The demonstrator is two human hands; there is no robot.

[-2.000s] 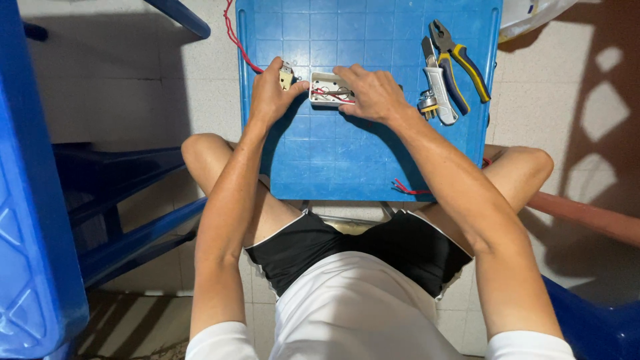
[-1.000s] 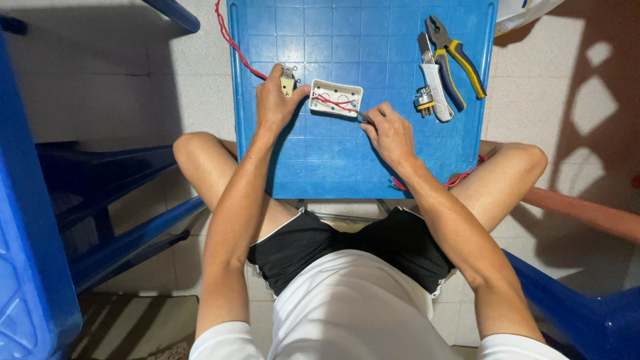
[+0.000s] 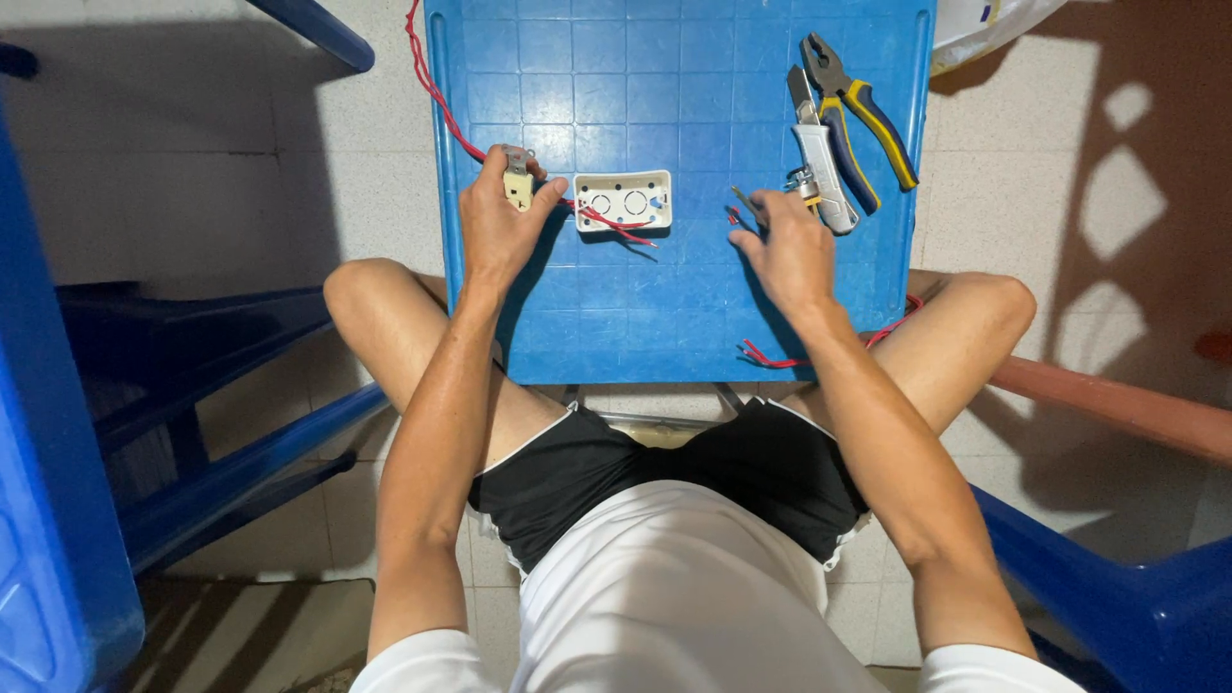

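Observation:
My left hand (image 3: 505, 221) holds a cream electrical outlet module (image 3: 518, 191) with a metal mounting strap by the table's left side. Right of it lies a white rectangular wall box (image 3: 623, 177), open side up. Red wires (image 3: 616, 227) run across the box, their ends past its lower edge. My right hand (image 3: 791, 241) is low over the table, right of the box. A thin, dark tool (image 3: 747, 205) lies between its thumb and fingers; whether they grip it is unclear. A small red thing (image 3: 733, 217) is beside the tool. A metal-pronged part (image 3: 801, 180) is partly hidden behind the fingers.
On the blue table (image 3: 626, 337), a white utility knife (image 3: 826, 178) with its blade out lies beside combination pliers (image 3: 847, 106). Red twisted wire (image 3: 433, 91) runs off the upper left. More red wire ends (image 3: 770, 362) lie at the near edge. Blue plastic furniture (image 3: 58, 433) stands left.
My right hand has moved right, away from the white box where it was in both earlier frames. The box and its wires are now uncovered. My left hand still holds the outlet module.

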